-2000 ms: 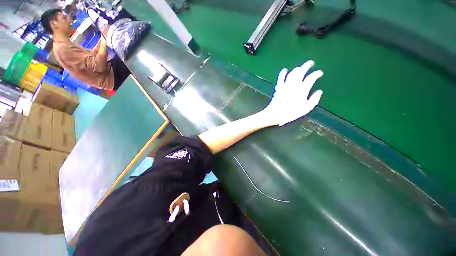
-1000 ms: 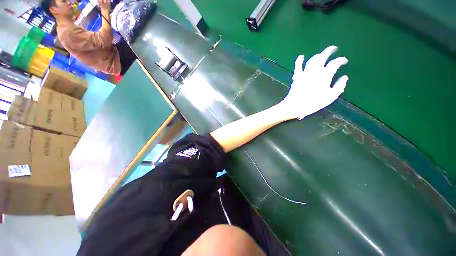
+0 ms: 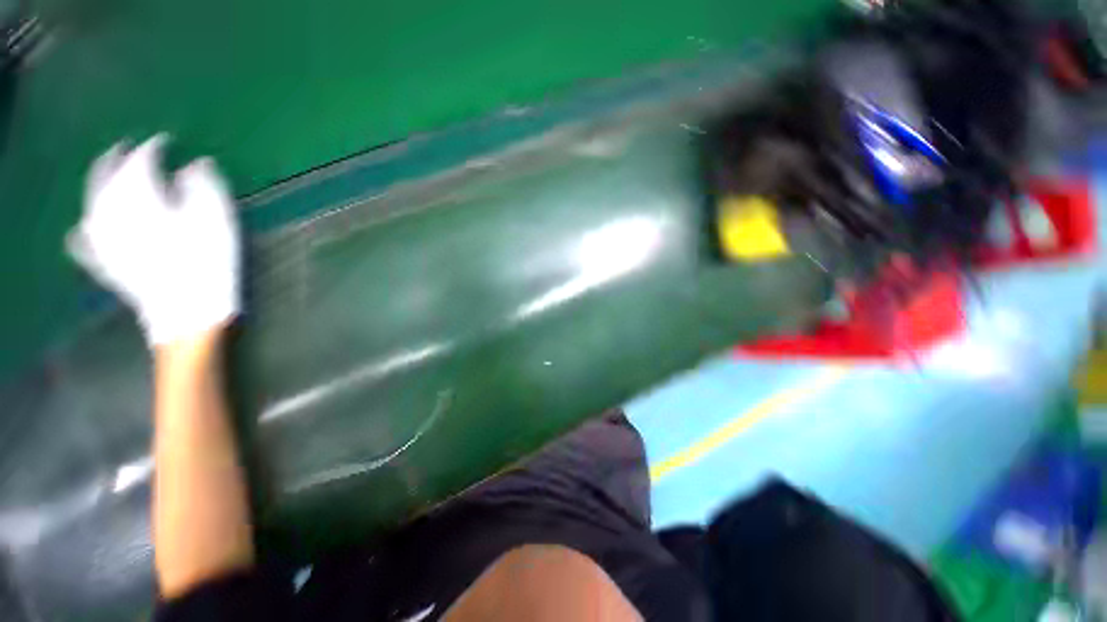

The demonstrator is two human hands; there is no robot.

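Observation:
My left hand [image 3: 164,243], in a white glove, lies over the far edge of the dark-green bench [image 3: 510,304] at the left. Its fingers are apart and nothing shows in them. It is blurred. A thin curved strand of solder wire [image 3: 364,465] lies on the bench to the right of my left forearm, not touched by the hand. My right hand is not in view; only a skin-coloured part shows at the bottom middle, and I cannot tell which part of the body it is.
The green conveyor [image 3: 461,61] runs beyond the bench. A yellow sponge [image 3: 751,228], blue-handled cutters [image 3: 896,148] and a dark heap of cables [image 3: 971,97] are at the right, all blurred. A red stool [image 3: 904,318] stands beneath, on the light-blue floor [image 3: 728,413].
The view has swung to the right. The cables, sponge, blue handles and red stool have come in; the cartons and other person have gone out. My left hand now shows at the left, still open.

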